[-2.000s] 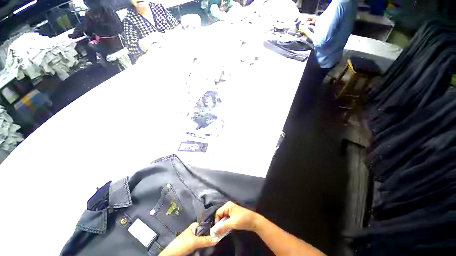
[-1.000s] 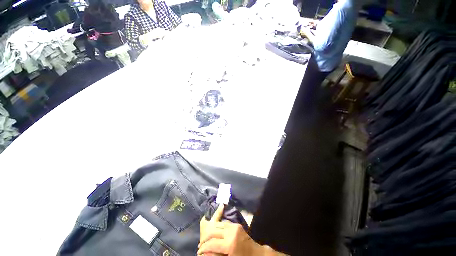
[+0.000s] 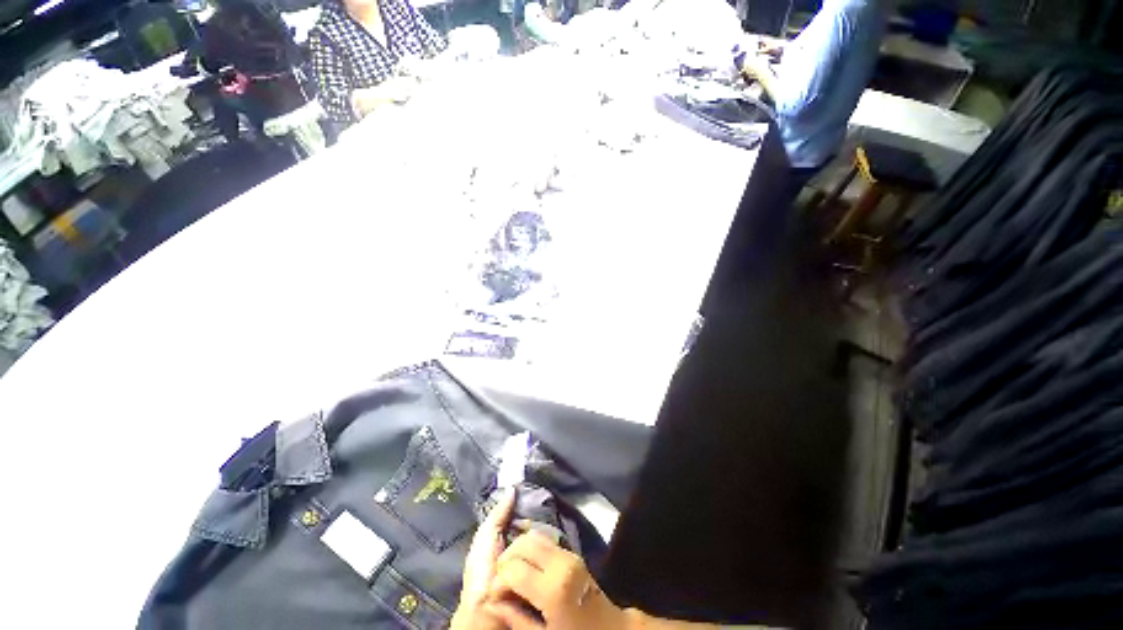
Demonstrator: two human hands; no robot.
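Note:
A dark grey denim shirt [image 3: 370, 458] lies on the white table's near end, collar to the left. A blank-looking white tag [image 3: 356, 545] lies on its front beside brass-coloured buttons [image 3: 408, 604]. The chest pocket [image 3: 431, 490] has yellow-gold embroidery. My left hand [image 3: 482, 569] grips bunched dark cloth at the shirt's right part, thumb or finger pointing up. My right hand [image 3: 552, 583] is pressed against it, fingers curled on the same cloth; its fingertips are partly hidden. A small white label [image 3: 514, 458] stands up from the bunched cloth just above my hands.
A clear plastic bag with dark contents [image 3: 515, 252] and a dark printed tag [image 3: 482, 345] lie beyond the shirt. Dark garments hang at the right [image 3: 1022, 369]. A person in light blue [image 3: 819, 86] stands at the far right corner, near a stool [image 3: 897, 169]. Another wears a checked top [image 3: 363, 55].
The white label has shifted left and tilted. My hands have drawn back slightly left on the bunched cloth, and the left hand shows more clearly beside the right one.

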